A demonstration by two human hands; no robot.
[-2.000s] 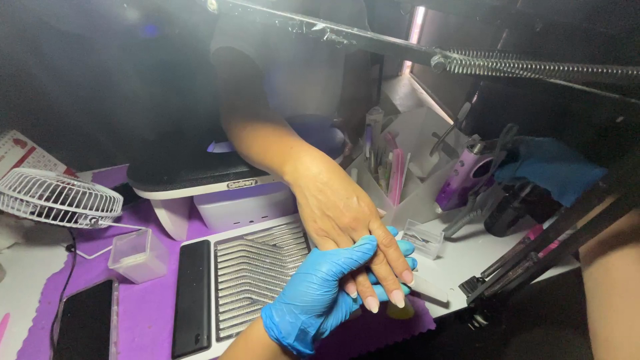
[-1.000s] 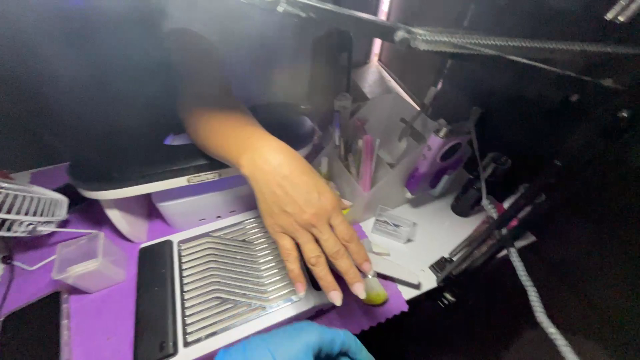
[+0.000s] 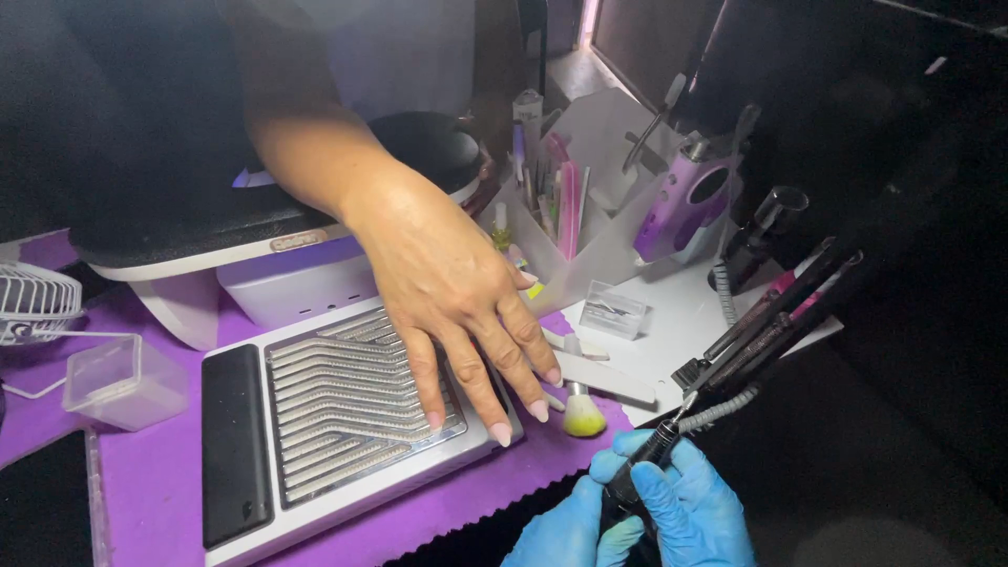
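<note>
Both my hands wear blue gloves and are at the lower right. My left hand (image 3: 563, 520) and my right hand (image 3: 693, 496) hold a black nail drill handpiece (image 3: 647, 461) between them; its metal bit points up and to the right. Another person's bare hand (image 3: 449, 268) lies palm down, fingers spread, over the metal grille of a white nail dust collector (image 3: 362, 409). Beside its fingertips are a dust brush with yellowish-green bristles (image 3: 583, 416) and a white nail file (image 3: 605, 376).
A black-topped armrest (image 3: 213, 228) stands behind the collector. At right are a translucent organizer (image 3: 587, 268) with tools, a purple device (image 3: 681, 201), a small clear box (image 3: 614, 311) and several dark brushes (image 3: 756, 339). A white fan (image 3: 35, 303) and clear container (image 3: 124, 383) are at left.
A gloved hand held the other person's fingers two seconds ago; it has let go. That person's hand now rests over the collector, and my two hands have the drill handpiece. The view has shifted.
</note>
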